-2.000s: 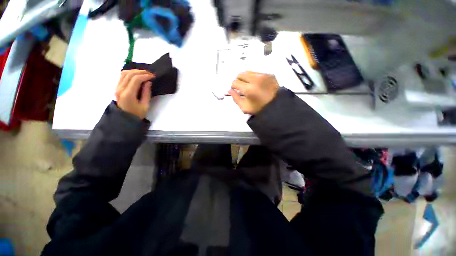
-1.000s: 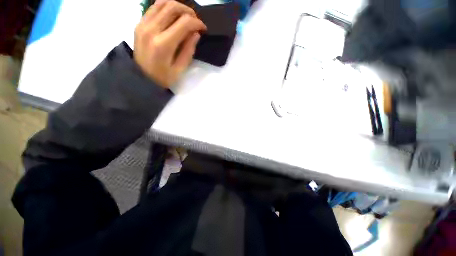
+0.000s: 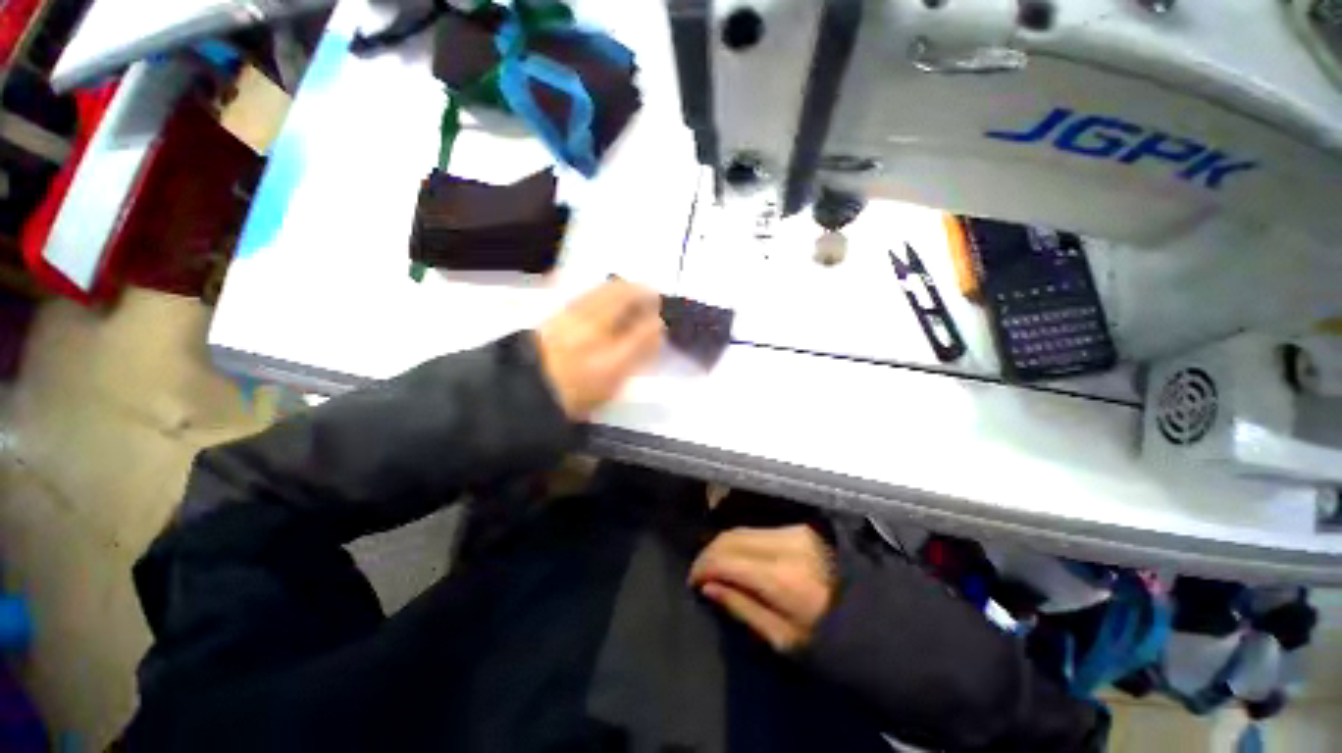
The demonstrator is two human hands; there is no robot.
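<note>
My left hand (image 3: pixel 599 347) is over the white table near its front edge, slightly blurred, and holds a small dark cut piece (image 3: pixel 695 330) that sticks out to its right. A stack of dark cut pieces (image 3: pixel 490 224) lies on the table behind and left of this hand, with a bit of green strip at its lower left. My right hand (image 3: pixel 771 584) is in front of the table, low over the lap, with its fingers curled; whether it holds anything is hidden. The sewing machine (image 3: pixel 942 103) stands at the back right.
Dark pieces with a blue tie strip (image 3: pixel 548 96) lie at the back left. Thread snips (image 3: pixel 926 303), an orange-handled tool (image 3: pixel 961 253) and a dark keypad object (image 3: pixel 1039 302) lie right of the needle area. Fabric pieces (image 3: pixel 1163 633) hang or lie below the table at the right.
My left hand has moved from the dark stack toward the front middle with a small piece, leaving the stack on the table. My right hand, on the table two seconds ago, is now over the lap.
</note>
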